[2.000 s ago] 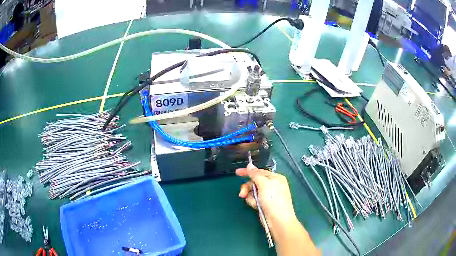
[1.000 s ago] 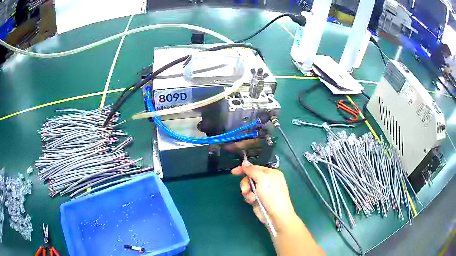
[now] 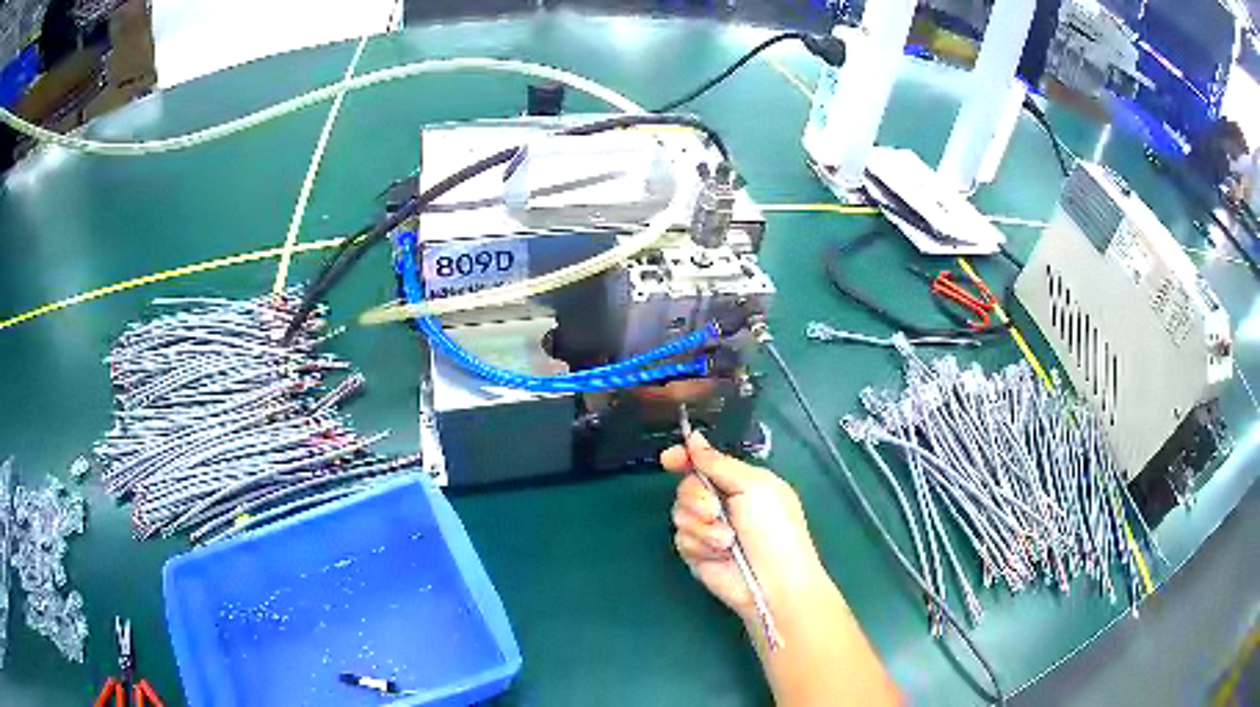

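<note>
My right hand [image 3: 732, 518] holds a short grey cable [image 3: 743, 564] between thumb and fingers at the lower front of the metal machine marked 809D [image 3: 504, 449]. The cable's upper end points into the machine's working part; whether a plug is on it is hidden. Its lower end, with thin reddish tips, hangs free over the wrist. Blue air tubes [image 3: 553, 383] loop across the machine front. My left hand is not in view.
Grey cables [image 3: 228, 421] lie left, behind a blue tray [image 3: 484, 608] holding clippings and a black-and-white piece [image 3: 369, 682]. Clear plugs [image 3: 49, 553] and orange-handled snips [image 3: 127, 677] lie far left. Right are another cable pile [image 3: 1009, 483], orange-handled tool [image 3: 965, 298] and beige vented box [image 3: 1126, 332].
My right hand stays at the machine front with the cable. Its fingers are now more curled around the cable, and the hand has turned slightly. The view has shifted a little.
</note>
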